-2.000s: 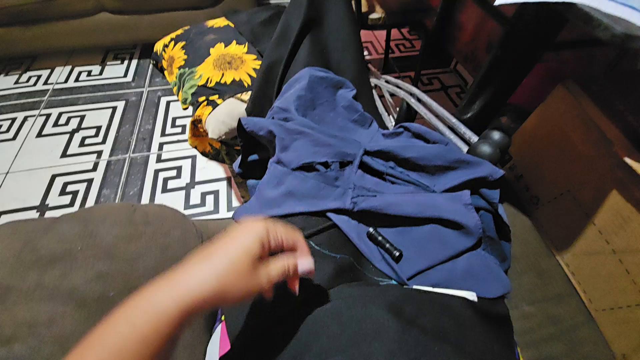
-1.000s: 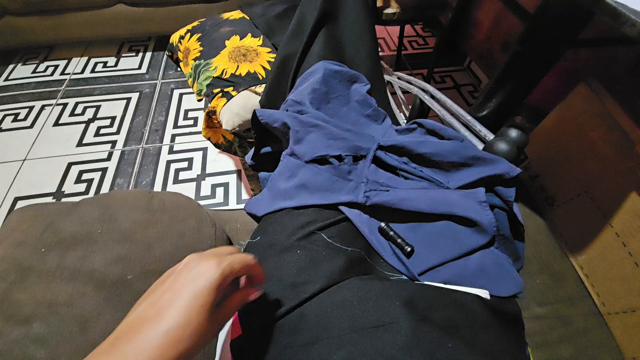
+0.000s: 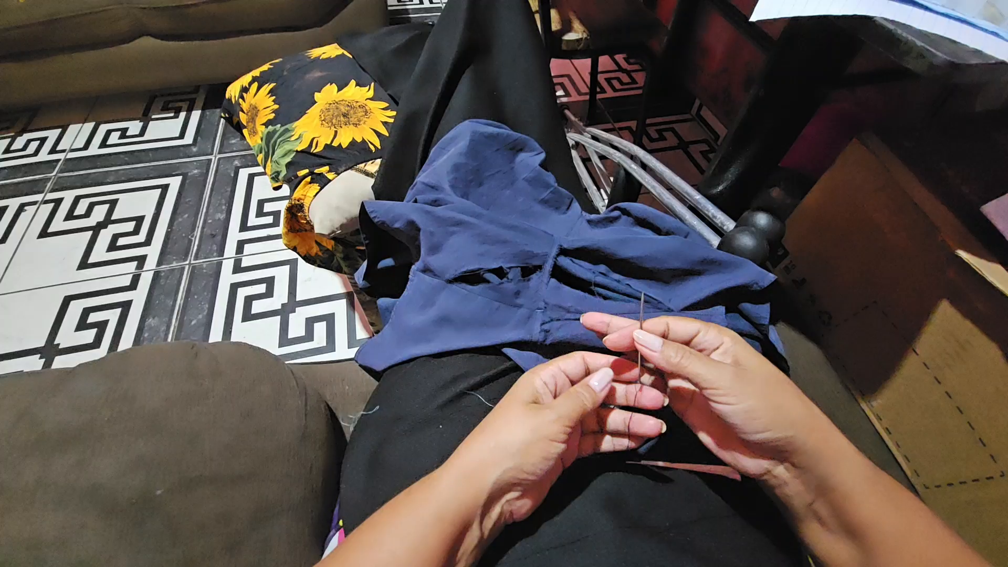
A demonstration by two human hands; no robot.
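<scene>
Between the thumb and fingertips of my right hand (image 3: pixel 717 370) a thin sewing needle (image 3: pixel 641 315) stands upright. My left hand (image 3: pixel 567 409) is just below and to the left, thumb against the index finger, pinching what looks like dark thread at the needle's lower end; the thread is hard to make out. Under and beyond the hands, a blue cloth garment (image 3: pixel 488 228) with an opening along a seam is spread over black fabric (image 3: pixel 425 425) on my lap. A thin pinkish strip (image 3: pixel 693 468) lies below my right hand.
A brown cushion (image 3: pixel 165 457) is at the left. Sunflower-print fabric (image 3: pixel 339 118) lies beyond the lap, above the patterned tile floor (image 3: pixel 118 213). To the right are grey metal tubes (image 3: pixel 654 169), black round knobs (image 3: pixel 744 244) and a cardboard box (image 3: pixel 921 370). Lined paper (image 3: pixel 890 20) sits at upper right.
My right hand has come into view holding the needle. My left hand has moved right, to meet it over the lap. The small black cylinder seen earlier on the blue garment no longer shows.
</scene>
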